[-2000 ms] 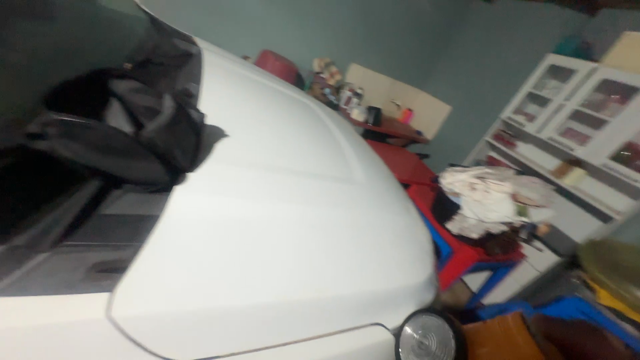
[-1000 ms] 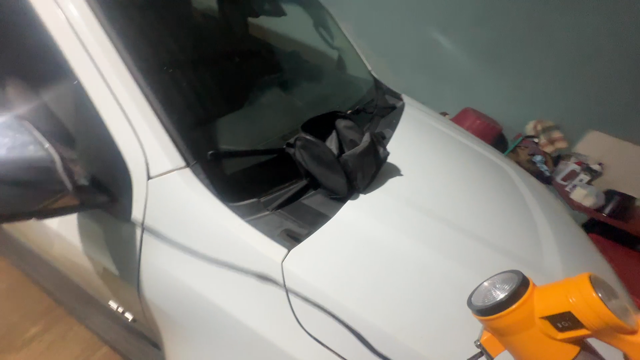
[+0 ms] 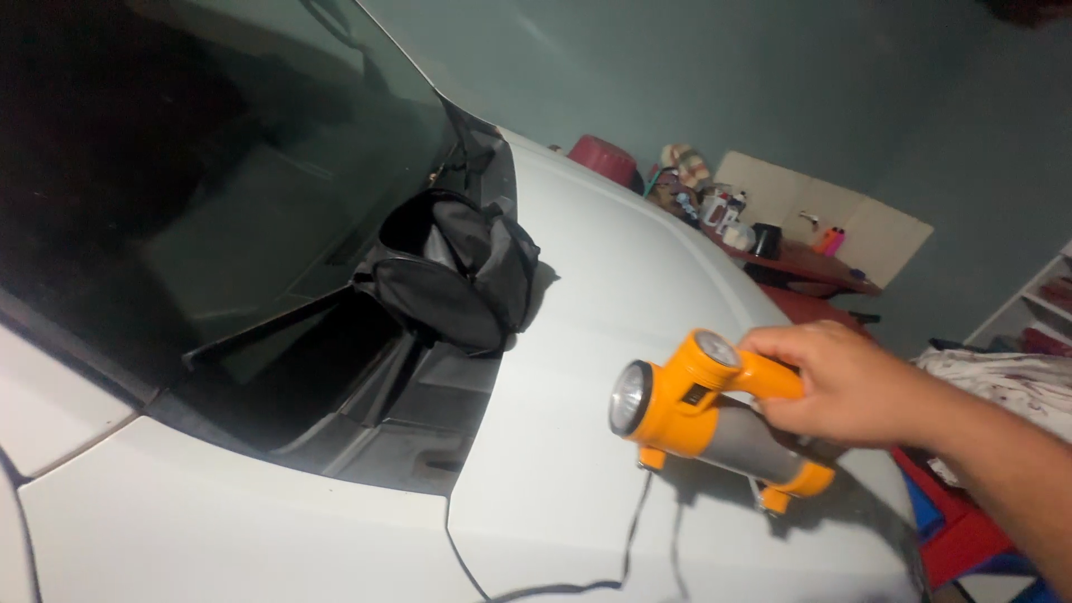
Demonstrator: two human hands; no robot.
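Observation:
My right hand (image 3: 846, 385) comes in from the right and grips the orange handle of a flashlight (image 3: 699, 410), an orange and grey lantern type with two lamps facing left. It is over the white car hood (image 3: 578, 335), and a dark strap hangs from it down to the paintwork. Left of the flashlight, a black fabric bag (image 3: 461, 276) with its mouth open rests where the hood meets the windshield (image 3: 251, 184). My left hand is out of the picture.
A wiper arm (image 3: 268, 327) lies along the base of the glass. Beyond the hood are a dark red basin (image 3: 603, 159), a sink counter (image 3: 812, 268) with bottles, and a heap of light cloth (image 3: 1005, 385) above a red plastic piece of furniture (image 3: 963, 536). A green wall stands behind.
The flashlight was at the lower right edge one second ago, with no hand visible on it; now my right hand shows, holding it over the hood. The view has swung considerably.

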